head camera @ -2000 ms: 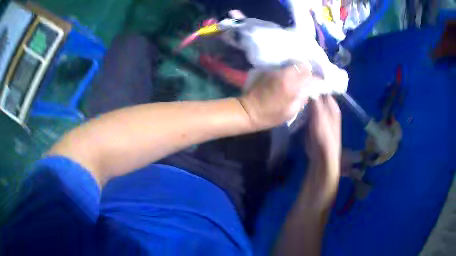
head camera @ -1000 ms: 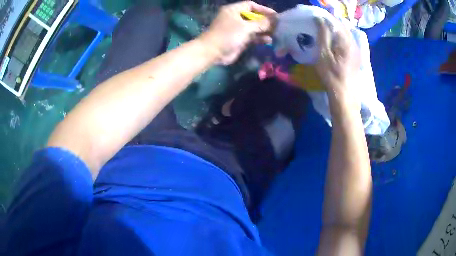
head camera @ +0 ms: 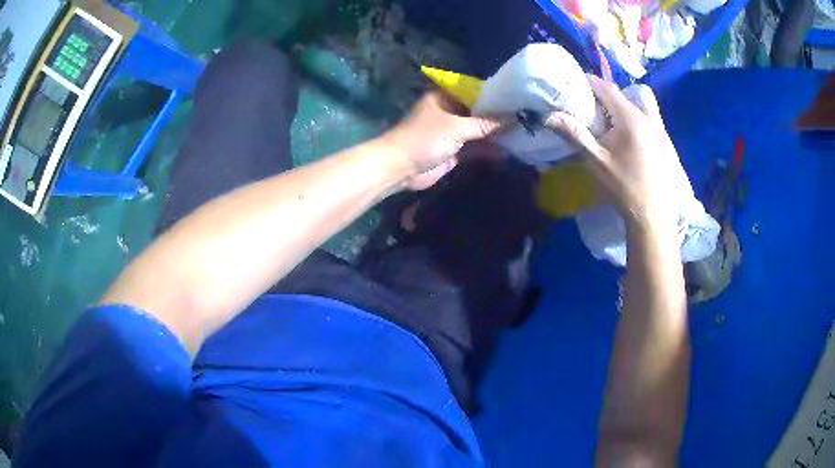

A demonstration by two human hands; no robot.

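A plush unicorn (head camera: 536, 80) is held up at the upper middle, its rounded white head facing me with a dark eye. Its yellow horn (head camera: 453, 84) points to the upper left. A yellow wing (head camera: 566, 190) shows below the head. The white body runs down to the right, over the nozzle mount (head camera: 716, 267); the nozzle pipe is hidden. My left hand (head camera: 430, 137) grips the head near the horn's base. My right hand (head camera: 615, 137) holds the head's right side, thumb near the eye.
A blue crate (head camera: 703, 44) with white and coloured skins stands at the top right. The blue machine (head camera: 568, 366) fills the right side, with a red-handled tool (head camera: 738, 154) on it. A scale (head camera: 64, 101) with a green display and a blue stool (head camera: 137, 174) are at the upper left.
The toy was on the pipe with its head to the left; its head now faces me. Since a second ago, my left hand has moved from the horn to the head's side, and the head has shifted slightly down.
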